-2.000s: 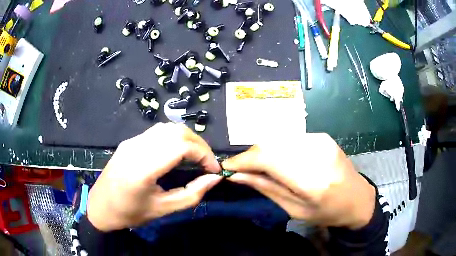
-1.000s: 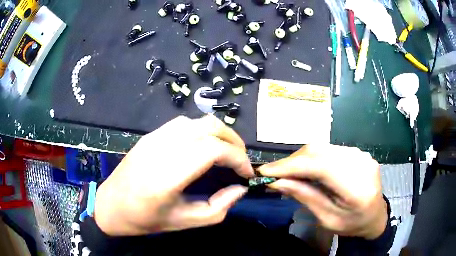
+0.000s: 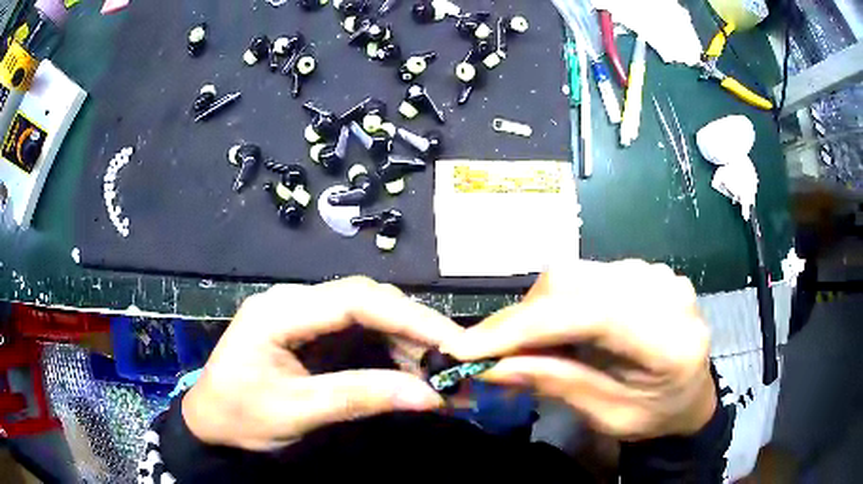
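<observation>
A tiny green circuit board (image 3: 460, 375) is held in front of my lap, below the bench edge. A small dark rounded piece (image 3: 436, 361) sits at its left end, partly hidden by my fingers; I cannot tell if it is joined to the board. My left hand (image 3: 312, 364) pinches the dark piece and the board's left end between thumb and index finger. My right hand (image 3: 606, 345) pinches the board's right end. The fingertips of both hands nearly meet.
Black earbuds (image 3: 386, 228) lie scattered on the black mat (image 3: 189, 227). A cream sheet (image 3: 506, 232) with a yellow band lies near its front edge, small white parts (image 3: 112, 189) at left. Tweezers (image 3: 678, 156), yellow-handled pliers (image 3: 743, 90) and a white-headed tool (image 3: 727, 142) lie right. A blue crate (image 3: 147, 350) is below.
Since one second ago the view has shifted, so the mat and its items sit further left. More of the green board shows, now slanting up to the right, with the dark rounded piece visible beside it.
</observation>
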